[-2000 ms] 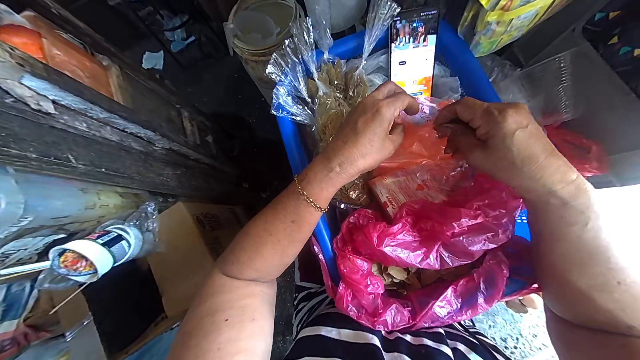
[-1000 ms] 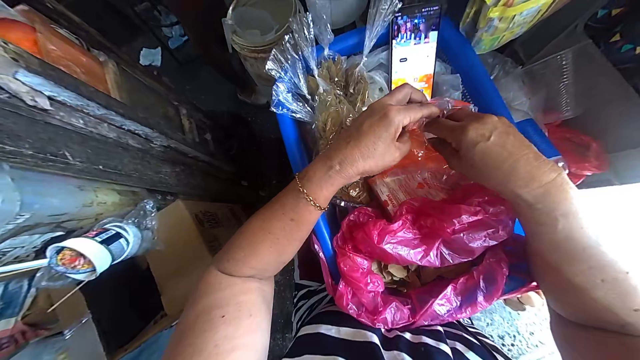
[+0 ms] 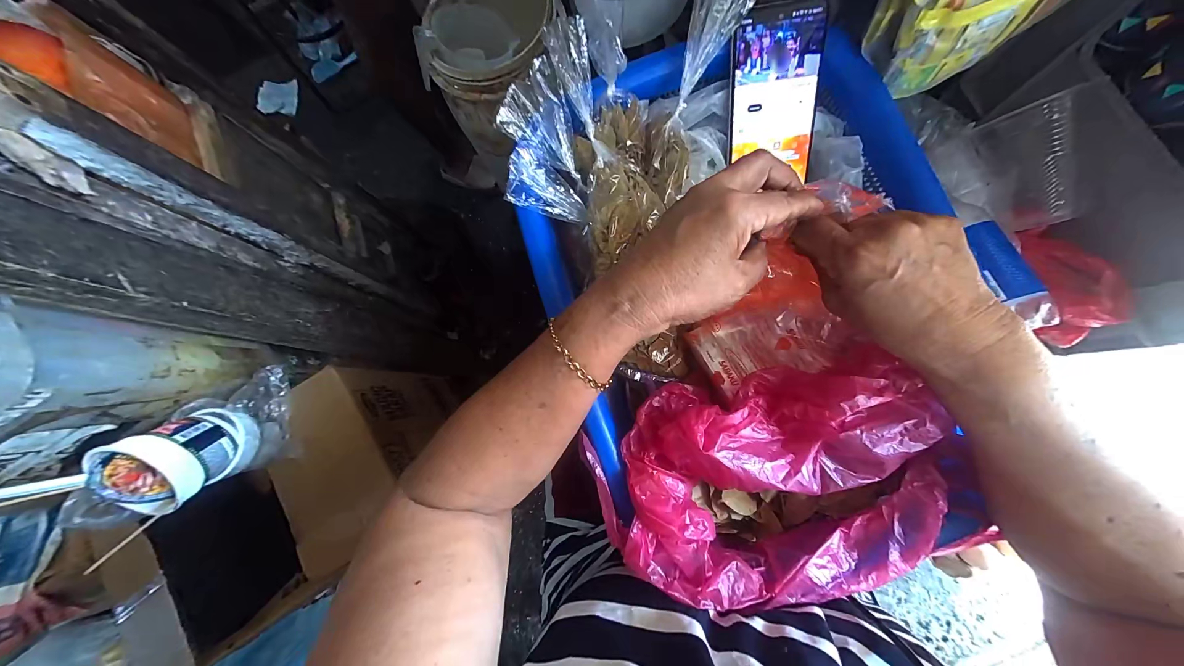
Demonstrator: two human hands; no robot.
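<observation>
My left hand and my right hand meet over a blue plastic basket, their fingertips pinching the upper part of an orange-red plastic bag. Under that bag lies a printed box. Nearest my lap, a pink plastic bag is spread around dried leaves or flakes. Clear bags of brown dried leaves, with gathered tops, stand left of my fingers. A lit phone rests upright just beyond my hands.
Weathered wooden boards run along the left. Below them are a white tub with a stick and a cardboard box. A bucket stands behind the basket; a red plastic bag lies to its right.
My right hand has turned so its back shows more, and its fingers have come closer to those of my left hand. Both hands stay at the orange-red bag.
</observation>
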